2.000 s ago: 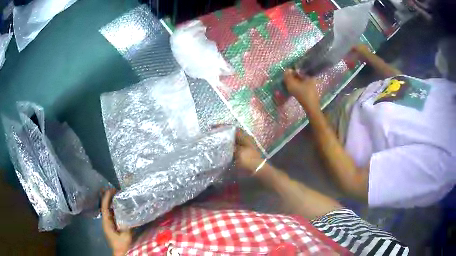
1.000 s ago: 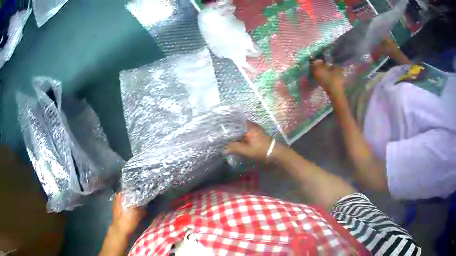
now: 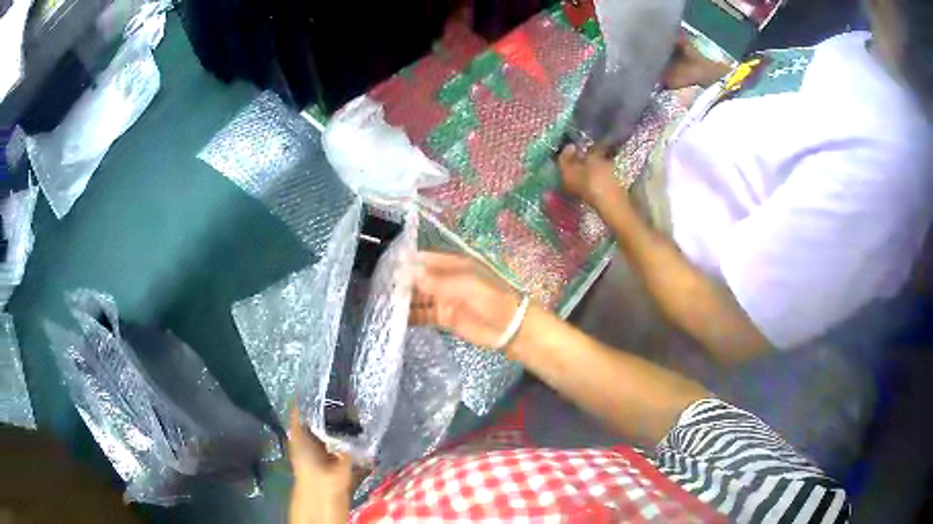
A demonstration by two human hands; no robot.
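A bubble bag [image 3: 394, 307] stands open-side up in front of me, with a black heatsink housing [image 3: 353, 328] showing inside its long opening. My left hand [image 3: 319, 466] holds its near end. My right hand [image 3: 450, 292] is on its right side near the far end, thumb and fingers at the film. Flat bubble film [image 3: 276, 322] lies under and beside the bag. A second bubble bag [image 3: 153, 409] stands on the bench at the left.
A co-worker in a pale top [image 3: 798, 184] handles a bag [image 3: 619, 72] over the red-green mat [image 3: 491, 133]. Crumpled white film [image 3: 373, 154] and a bubble wrap sheet [image 3: 271, 159] lie mid-bench. A black mass [image 3: 307, 41] stands at the back. More bags lie far left.
The held bag has turned from lying crosswise to pointing away from me, and its opening with the black housing now shows. The co-worker's bag is now held more upright.
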